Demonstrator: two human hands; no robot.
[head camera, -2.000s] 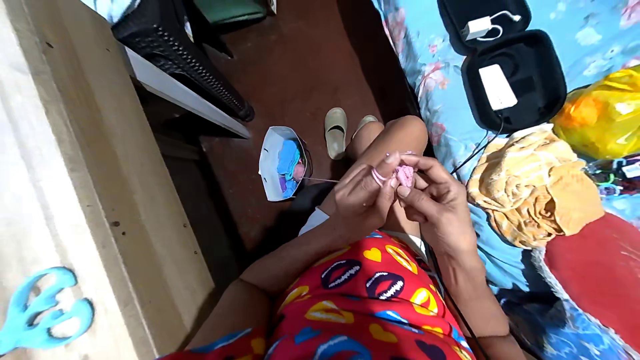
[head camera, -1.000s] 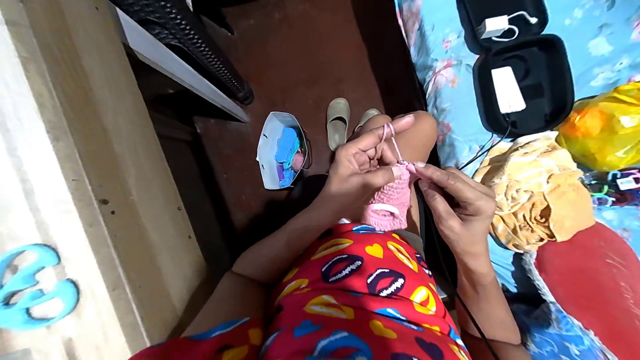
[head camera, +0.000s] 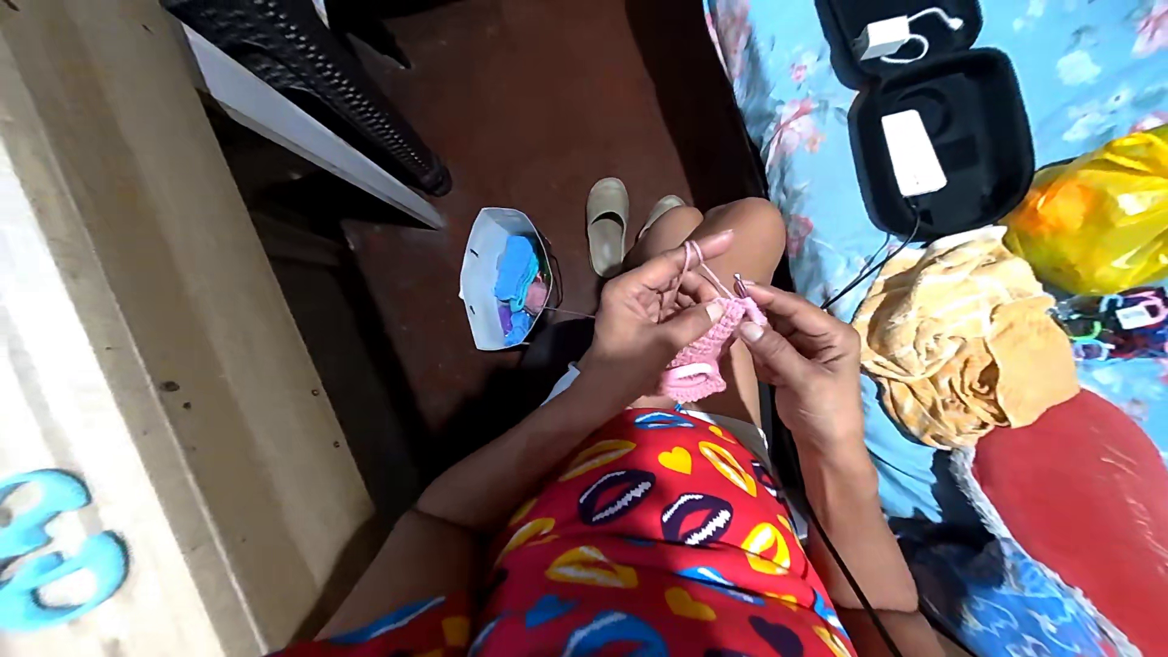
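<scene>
A small pink crocheted piece (head camera: 703, 356) hangs between my hands above my lap. My left hand (head camera: 652, 306) pinches its upper edge between thumb and a finger, with pink yarn (head camera: 698, 260) looped round the raised index finger. In my right hand (head camera: 803, 351) is a crochet hook (head camera: 740, 285), its tip showing at the piece's top right corner; most of the hook is hidden by the fingers. From my left hand a strand runs to a white container (head camera: 484, 274) on the floor, which holds blue, purple and pink yarn (head camera: 517, 274).
Blue scissors handles (head camera: 64, 547) lie on the wooden table (head camera: 182, 365) at left. On the floral bedding at right are an open black case (head camera: 985, 137), a yellow cloth (head camera: 958, 338), a yellow plastic bag (head camera: 1104, 210) and a red cushion (head camera: 1077, 502). Beige shoes (head camera: 607, 228) are on the floor.
Two seconds ago the piece was bunched up between my close-set hands; now it hangs spread out. Since a second ago, my left index finger has tipped lower and the hook's tip has come into sight.
</scene>
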